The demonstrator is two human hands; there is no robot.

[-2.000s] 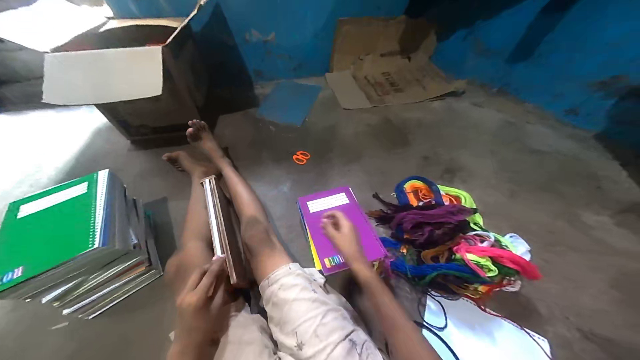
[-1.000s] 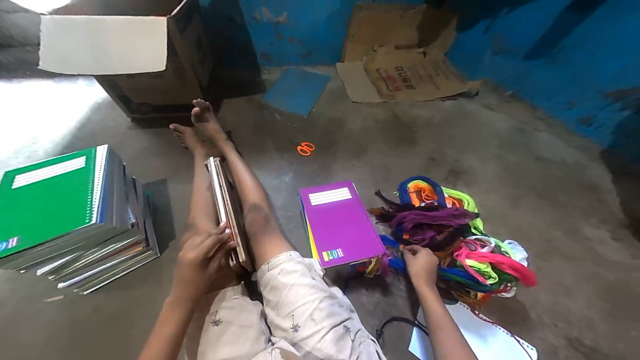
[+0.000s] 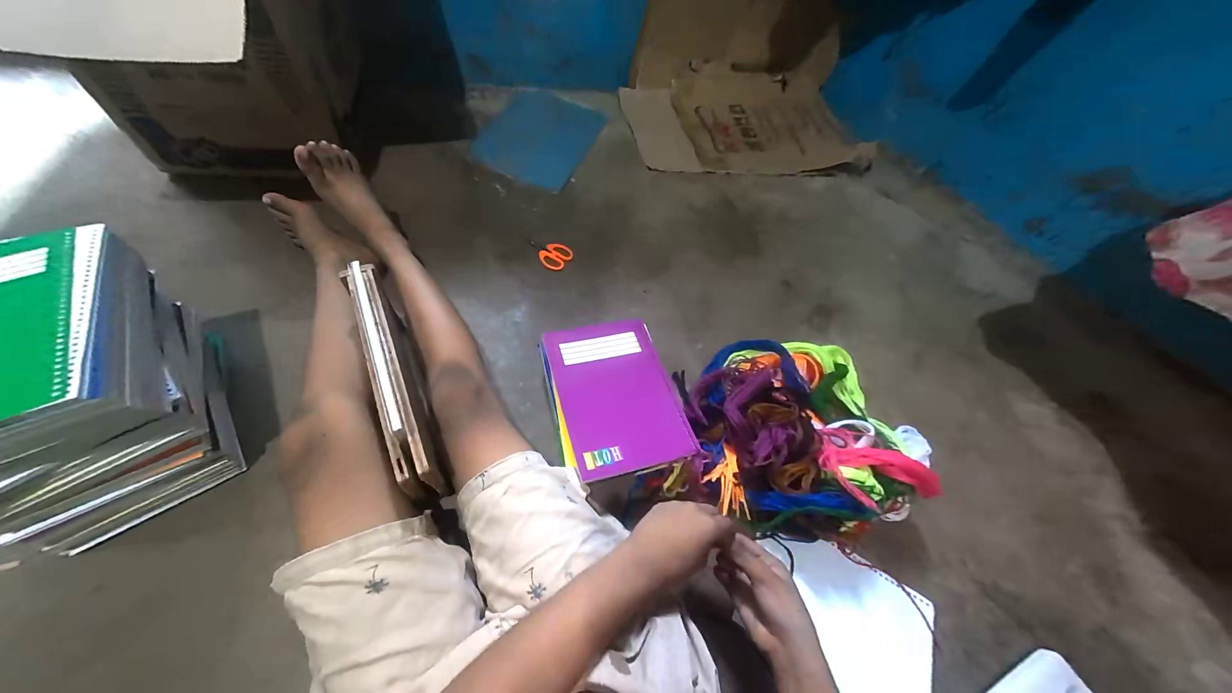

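Observation:
My left hand (image 3: 681,541) reaches across my lap and meets my right hand (image 3: 765,592) just below the heap of coloured cords (image 3: 780,423). The fingers overlap, so whether they pinch something is hidden. A dark thin cord (image 3: 784,551) lies beside them, over a white sheet (image 3: 866,616). Left of the heap is a purple notebook (image 3: 626,399) on top of other books, one with a yellow edge. A flat wooden frame or board bundle (image 3: 395,385) stands on edge between my legs, untouched by either hand.
Orange-handled scissors (image 3: 555,256) lie on the floor beyond the notebooks. A stack of spiral notebooks with a green cover (image 3: 38,327) is at the left. Behind are a cardboard box (image 3: 221,106), a blue sheet (image 3: 541,140) and flattened cardboard (image 3: 741,120) by the blue wall.
My left hand has let go of the wooden bundle and moved right to my right hand. My right hand has moved from the cords' near edge toward my lap.

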